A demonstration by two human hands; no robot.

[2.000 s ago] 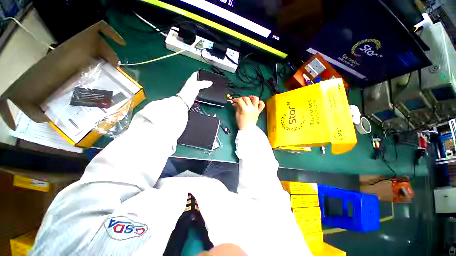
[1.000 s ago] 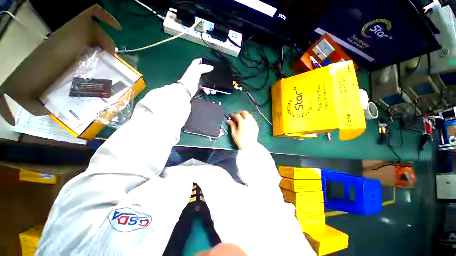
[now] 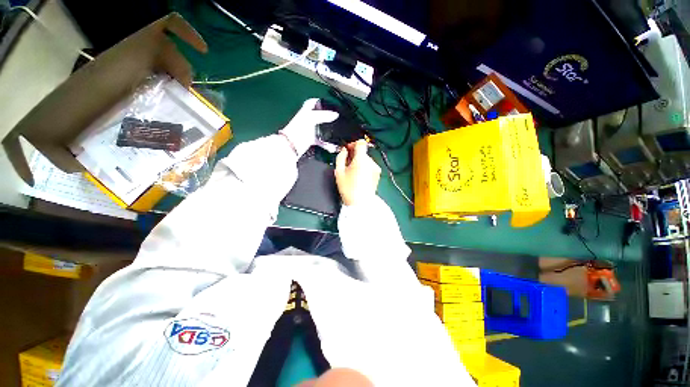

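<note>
My left hand [image 3: 309, 125], in a white glove, holds a black set-top box [image 3: 340, 125] by its left side, tilted up. My bare right hand [image 3: 357, 174] is at the near edge of this box, its fingertips closed near that edge; a small dark thing seems to be between them, too small to name. A second black set-top box [image 3: 312, 185] lies flat on the bench just below, partly covered by my right hand.
An open carton [image 3: 219, 134] at the left holds a bagged remote control [image 3: 149, 134] and white sheets. A white power strip [image 3: 316, 62] and black cables lie behind the boxes. A yellow Star box [image 3: 480, 168] stands at the right, before an orange-red holder [image 3: 490, 94]. Two monitors are at the back.
My right hand has moved from the bench beside the second box up to the near edge of the held box. My left hand has tilted the held box up.
</note>
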